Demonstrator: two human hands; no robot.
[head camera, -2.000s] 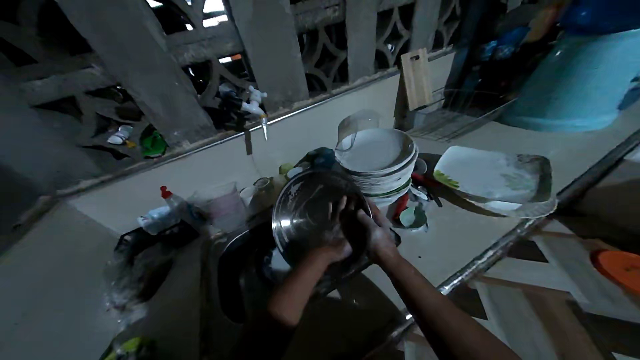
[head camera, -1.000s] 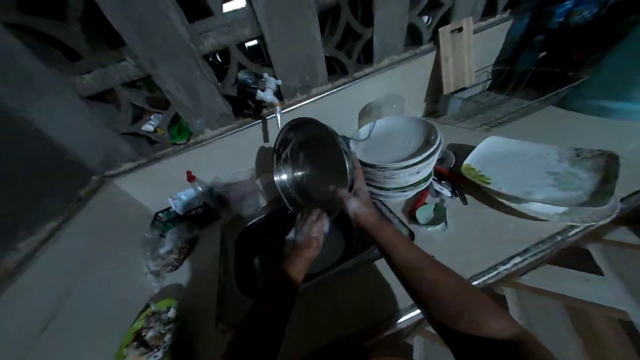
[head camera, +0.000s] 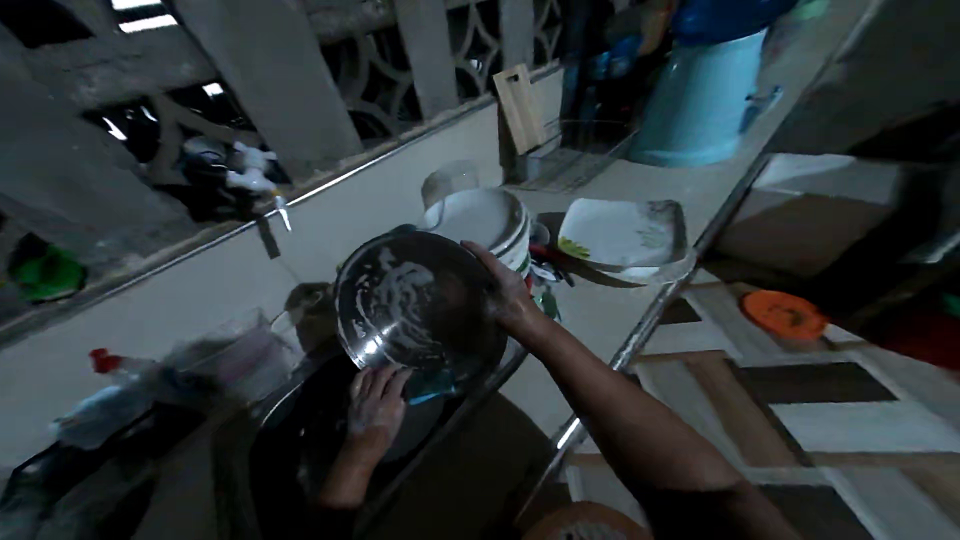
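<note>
A round metal pan (head camera: 405, 300) with soapy streaks is tilted up over the dark sink basin (head camera: 277, 450). My right hand (head camera: 510, 296) grips its right rim, fingers on the far side of the edge. At the lower rim is my left hand (head camera: 379, 401), its fingers bent against the metal. A bluish-green thing, perhaps a scrubbing pad (head camera: 431, 384), lies beside the left fingertips; whether that hand holds it is unclear. Behind the pan stands a stack of white plates (head camera: 480, 214).
Square floral dishes (head camera: 622, 236) rest on the counter at right, near its metal edge. A faucet (head camera: 259, 176) projects at the wall. Farther back are a wooden board (head camera: 519, 109), a wire rack (head camera: 577, 161) and a light-blue container (head camera: 697, 105). A red-capped bottle (head camera: 112, 367) stands left.
My left hand has moved from the basin up to the pan's lower rim. The pan's soapy inside has turned more toward the camera. The view has swung rightward since one second ago.
</note>
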